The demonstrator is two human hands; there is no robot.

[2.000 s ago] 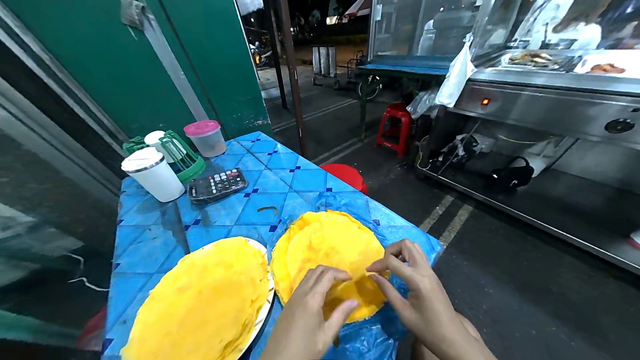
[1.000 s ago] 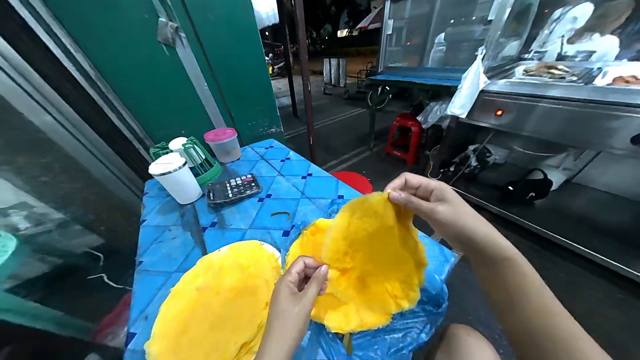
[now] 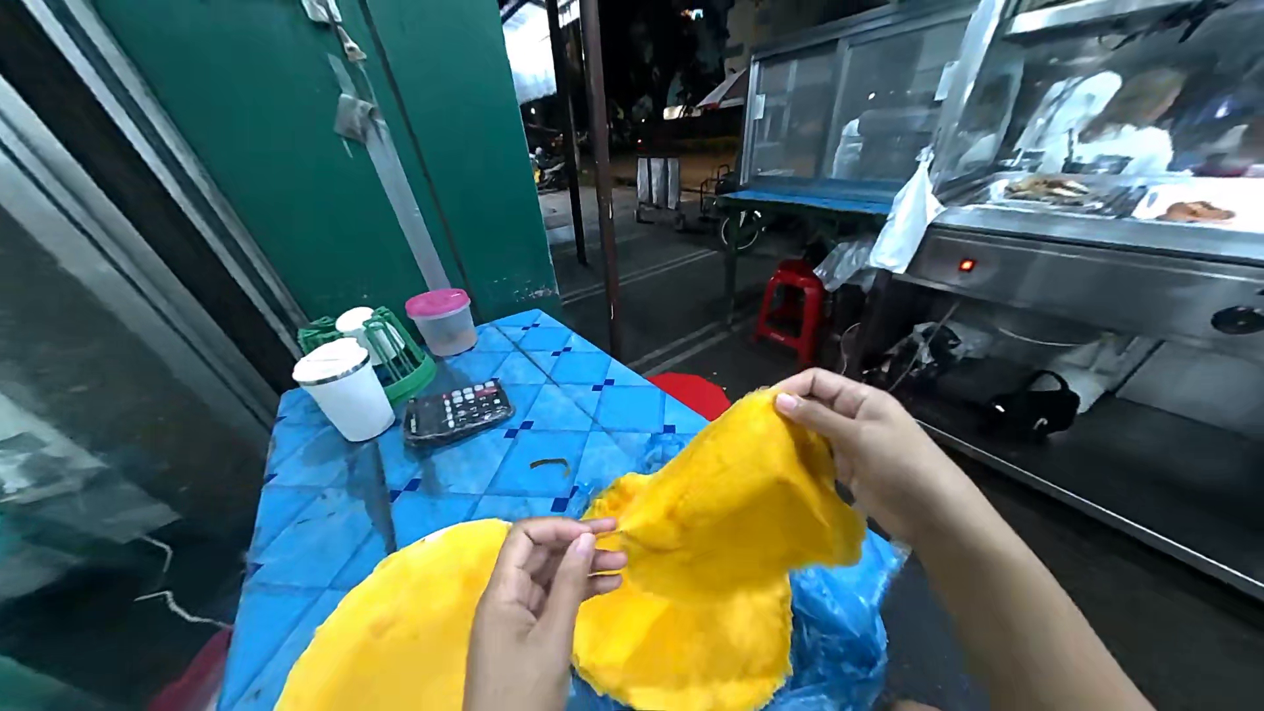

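A thin yellow round sheet of food (image 3: 736,494), perhaps a crepe, hangs lifted and partly folded between my hands. My right hand (image 3: 854,425) pinches its upper edge between thumb and fingers. At its left edge is my left hand (image 3: 553,583), thumb and fingertips close together on or against the rim. Below the lifted sheet, more yellow sheets (image 3: 691,642) lie on a crumpled blue plastic bag (image 3: 839,617). Another pile of yellow sheets (image 3: 405,622) lies to the left, partly behind my left hand.
On the blue tiled-pattern table (image 3: 523,454) stand a white cup (image 3: 348,395), a green rack (image 3: 405,365), a pink-lidded tub (image 3: 442,321) and a wrapped calculator (image 3: 458,412). Beyond are a red stool (image 3: 793,311) and a steel food counter (image 3: 1086,267); a person (image 3: 1126,118) is behind its glass.
Both hands were low at the right pile; one sheet has since been raised off it. Since one second ago, the raised sheet has tilted and folded over.
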